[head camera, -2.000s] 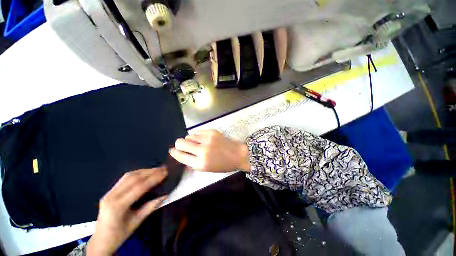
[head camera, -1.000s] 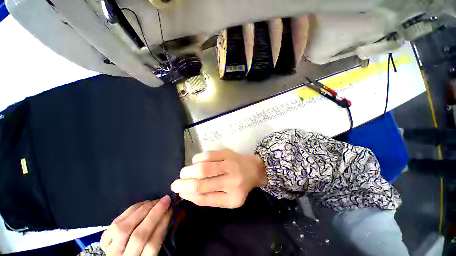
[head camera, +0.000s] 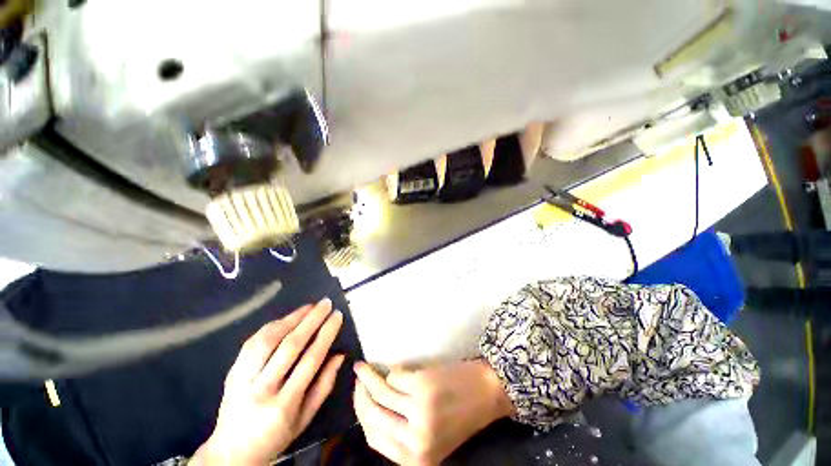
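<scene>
The black bag panel (head camera: 155,373) lies on the machine table with its upper edge beneath the sewing machine head (head camera: 410,73). A small cream tag (head camera: 52,392) shows on it at the far left. My left hand (head camera: 278,378) lies flat on the panel near its right edge, fingers pointing up toward the needle area. My right hand (head camera: 424,405) is at the panel's right edge, fingers curled, with thumb and fingertips pinching the edge. The needle itself is hidden behind the ribbed cream tension knob (head camera: 252,217).
Three black label stacks (head camera: 463,173) stand under the machine arm. Red-and-black snips (head camera: 590,216) lie on the white table (head camera: 428,314) right of them. A blue bin (head camera: 697,273) is below the table at right. A curved grey lever (head camera: 182,329) crosses the left.
The view has moved closer to the machine head. My left hand has moved from the panel's lower corner up onto its face. My right hand has moved down relative to the needle area.
</scene>
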